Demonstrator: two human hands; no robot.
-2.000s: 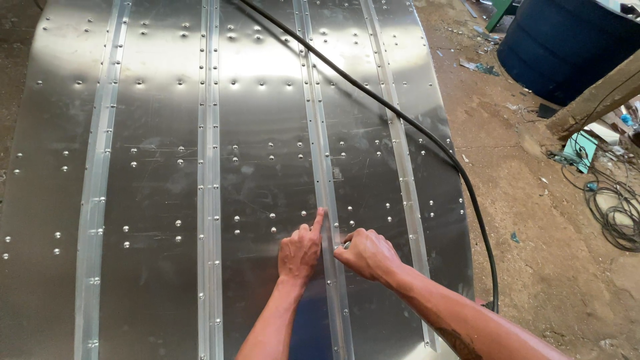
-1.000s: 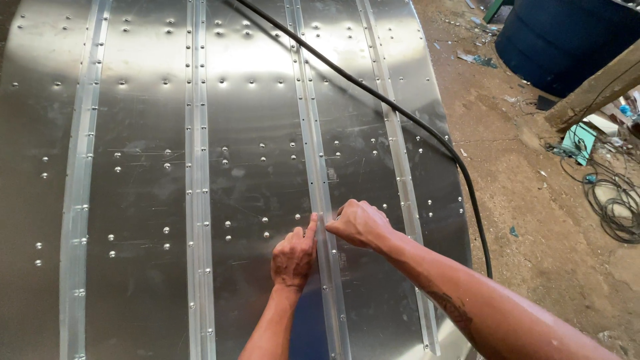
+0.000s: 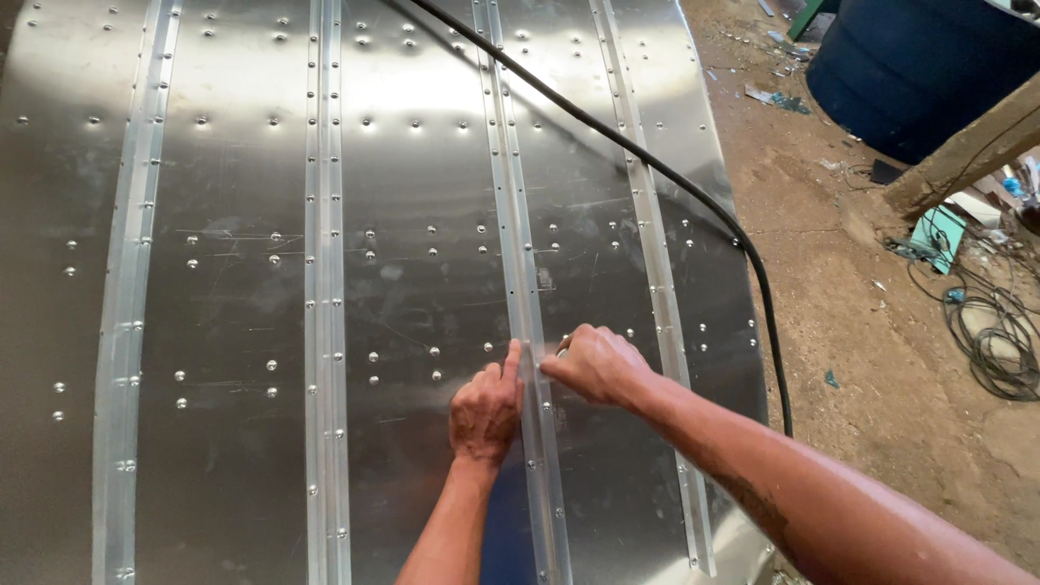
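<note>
A large curved sheet-metal panel (image 3: 236, 309) fills the left and middle of the view, crossed lengthwise by metal strips with rivets along their edges. My left hand (image 3: 487, 410) lies on the panel beside one metal strip (image 3: 520, 292), its index finger stretched along the strip's left edge. Just right of that strip is my right hand (image 3: 597, 363), fingers curled and thumb side toward the strip. A small shiny item shows at its curled fingers, too hidden to name. Some holes in the strip above my hands look dark and without rivet heads.
A black hose or thick cable (image 3: 601, 126) runs diagonally over the panel and down its right edge. On the dirt floor stand a dark blue tub (image 3: 910, 73) and a wooden post (image 3: 967, 154). Coiled cables (image 3: 995, 341) and scraps lie to the right.
My right hand has moved slightly up relative to the left hand and now sits a little off the strip. The left hand keeps its pointing finger at the strip.
</note>
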